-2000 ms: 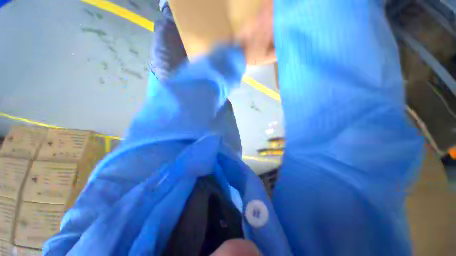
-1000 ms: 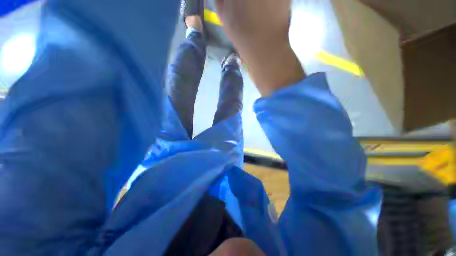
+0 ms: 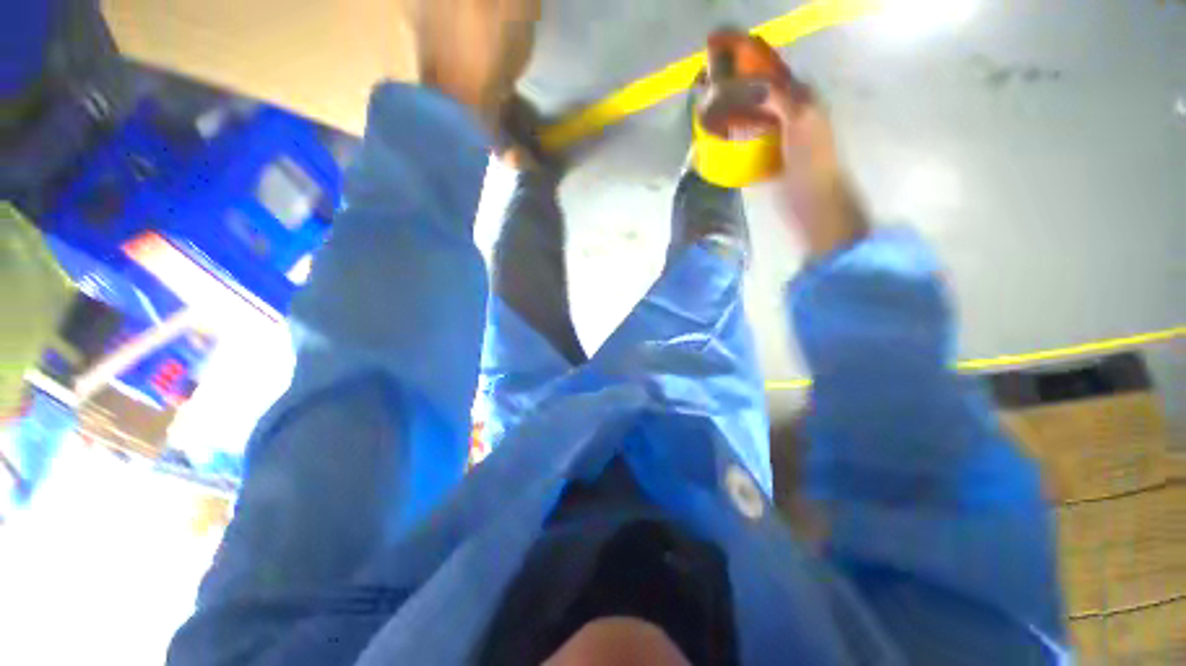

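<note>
My right hand (image 3: 809,163) is closed around an orange tape dispenser (image 3: 748,59) with a yellow tape roll (image 3: 737,156) in it, held over the floor at the upper middle. My left hand (image 3: 479,46) is at the top edge, blurred and partly cut off, beside the corner of a large brown carton (image 3: 260,46). Whether its fingers touch or grip the carton cannot be told. The carton is cut off by the top edge.
Blue bins (image 3: 267,169) and a bright white bench (image 3: 234,390) are on the left. Brown stacked cartons (image 3: 1112,449) stand at the lower right. Yellow lines (image 3: 637,94) cross the grey floor. A yellow-green shape is at the left edge.
The view has turned. The tape dispenser now shows in my right hand. The open carton on the right is out of view, and a carton and the bench show on the left.
</note>
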